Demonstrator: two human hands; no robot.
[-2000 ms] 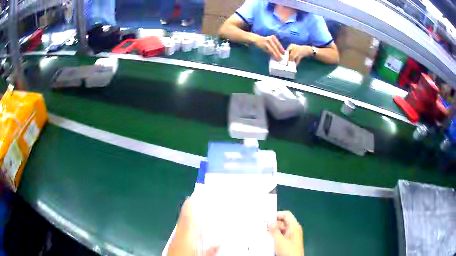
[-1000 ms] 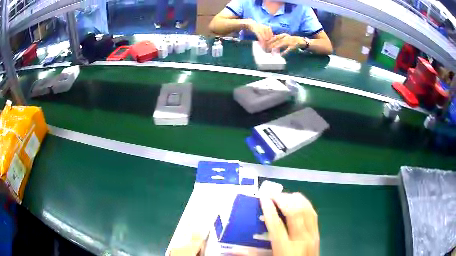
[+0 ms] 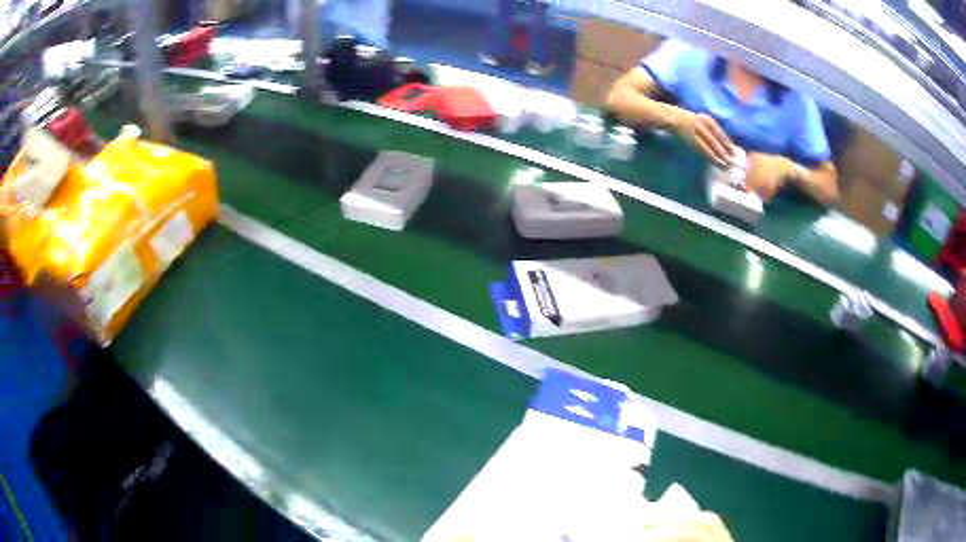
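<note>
A pile of flat cartons (image 3: 551, 482), white and overexposed, lies at the belt's near edge, with blue ends and small white cut-outs pointing away from me. My right hand (image 3: 689, 521) is at the bottom edge beside the cartons, blurred and mostly cut off; its fingers and anything in them cannot be made out. My left hand does not show. A white retail box with a blue end and dark print (image 3: 593, 294) lies on the belt beyond the cartons.
Two grey-white boxes (image 3: 390, 191) (image 3: 567, 210) lie farther across the belt. A yellow-wrapped carton (image 3: 117, 222) is at left, a wrapped slab (image 3: 932, 510) at lower right. Across the belt, a person in blue handles a small white box (image 3: 734, 198), near red bins (image 3: 450, 106).
The view has swung left, so things sit farther right. The blue panel over the cartons no longer shows. My right hand is lower and my left hand has left view.
</note>
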